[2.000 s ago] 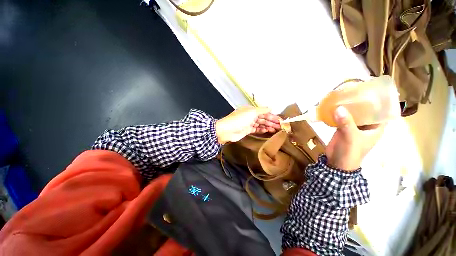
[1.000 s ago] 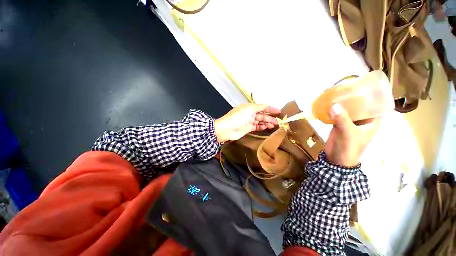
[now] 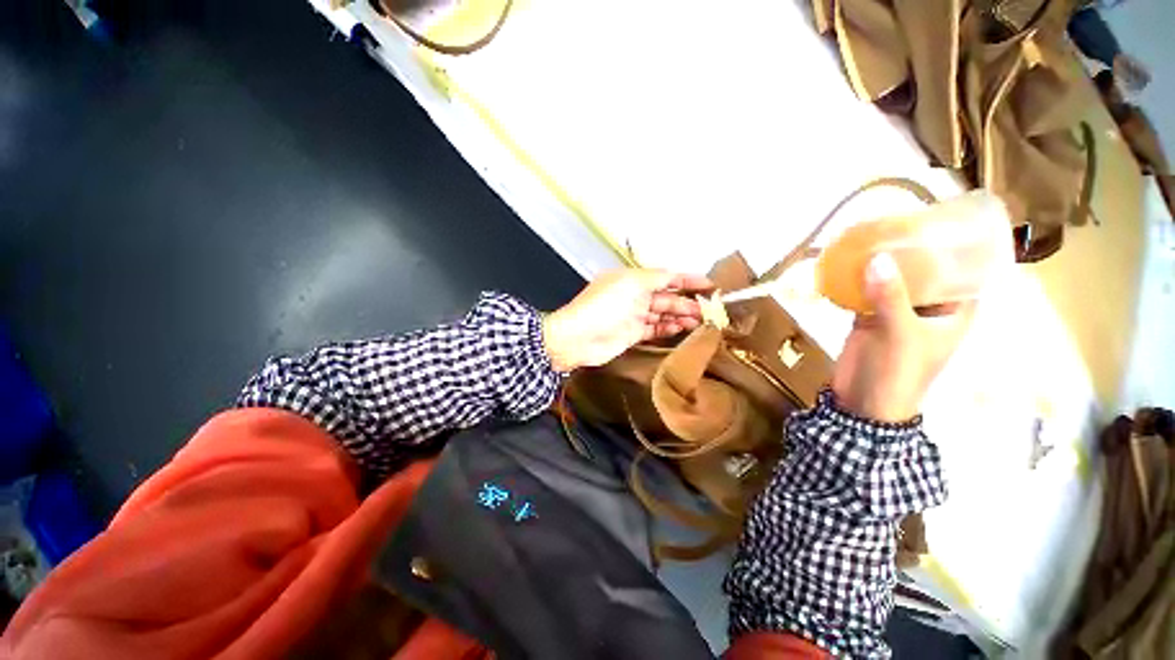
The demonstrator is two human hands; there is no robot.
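A brown handbag (image 3: pixel 696 400) rests at my lap against the table edge, its mouth facing up. My left hand (image 3: pixel 631 316) pinches a small tan zipper end (image 3: pixel 713 311) at the bag's near corner. My right hand (image 3: pixel 902 342) holds a translucent glue bottle (image 3: pixel 915 258) with amber liquid, tilted sideways. Its pale nozzle (image 3: pixel 760 291) points left, its tip at or very near the zipper end; contact cannot be told. A gold-toned zipper line and a small shiny metal plate (image 3: pixel 790 352) show on the bag.
A long white-covered table (image 3: pixel 644 116) with yellow edge tape lies ahead. Brown bags (image 3: pixel 966 103) are piled at the upper right, more brown pieces (image 3: pixel 1134 542) at the lower right. A brown loop (image 3: pixel 451 39) lies at the table's far left corner.
The view has shifted slightly. A thin brown strap loop now shows more fully behind the bottle. The zipper end stands out more at my left fingertips; both hands keep their holds.
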